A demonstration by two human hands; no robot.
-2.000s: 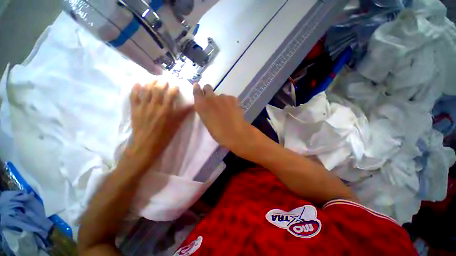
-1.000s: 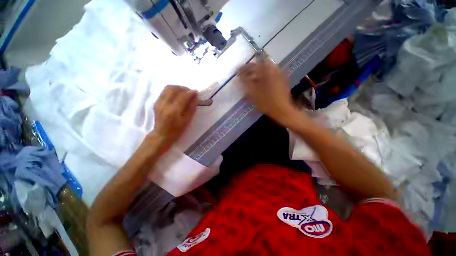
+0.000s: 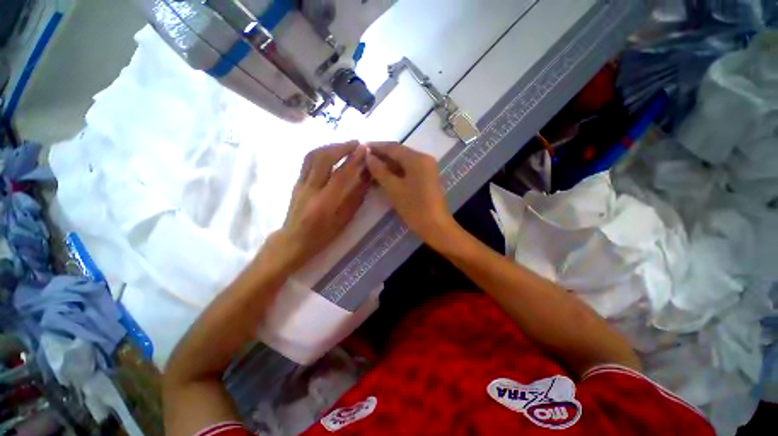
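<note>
A large white garment piece (image 3: 162, 170) spreads over the table left of and under the needle area (image 3: 331, 112), with one end hanging over the front edge. My left hand (image 3: 328, 192) rests on its right edge, fingertips bent together. My right hand (image 3: 405, 179) meets it just below the needle, its fingertips pinched at the cloth's edge. The cloth between the fingertips is mostly hidden and washed out by the lamp. The silver hinged metal arm (image 3: 435, 98) is swung out right of the needle, its plate lying over the table.
The sewing machine head (image 3: 247, 51) is above my hands. A grey ruler edge (image 3: 367, 251) runs along the table front. Crumpled white pieces (image 3: 614, 238) lie at the right, blue-grey cloth (image 3: 68, 315) at the left beside a blue strip (image 3: 111, 294).
The hinged metal arm has swung out to the right, away from the needle. My right hand has left it and moved left to join my left hand at the cloth's edge.
</note>
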